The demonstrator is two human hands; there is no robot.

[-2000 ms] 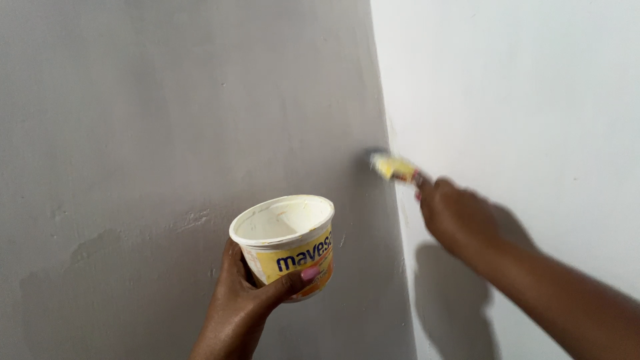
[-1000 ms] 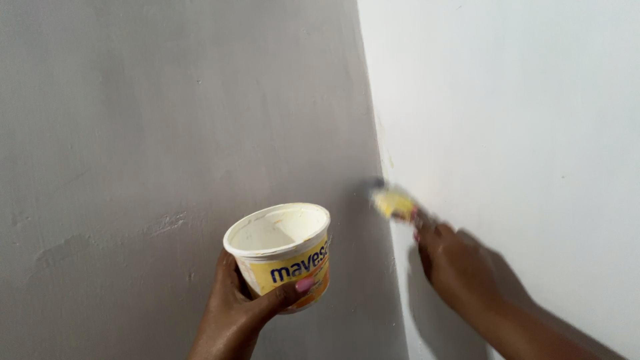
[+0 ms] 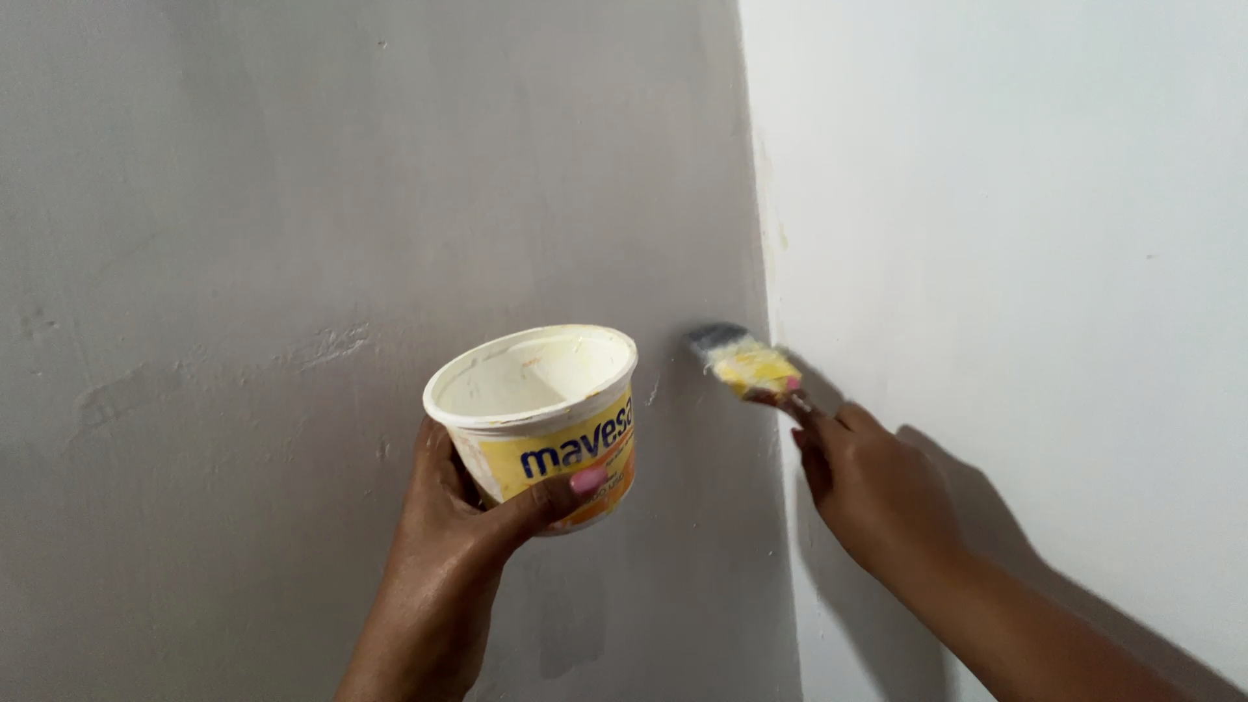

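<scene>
Fingers and thumb of my left hand (image 3: 487, 517) wrap around a white plastic Mavesa tub (image 3: 556, 448) with a yellow label, its open mouth tilted toward me. Pale smears mark the inside wall; the bottom of the tub is hidden. To the right, my right hand (image 3: 858, 468) grips the handle of a paintbrush (image 3: 756, 369) whose yellow ferrule is smeared with paint. The dark bristle tip lies at the grey wall (image 3: 585, 195), just left of the corner with the white wall.
The white wall (image 3: 1014, 244) fills the right side and meets the grey wall in a near-vertical corner. My right arm casts a shadow on it. Rough, chipped patches (image 3: 336, 346) and darker areas show on the grey wall left of the tub.
The brush has moved down along the corner since the first frame, and its bristles now lie farther over the grey wall. My left hand still holds the tub.
</scene>
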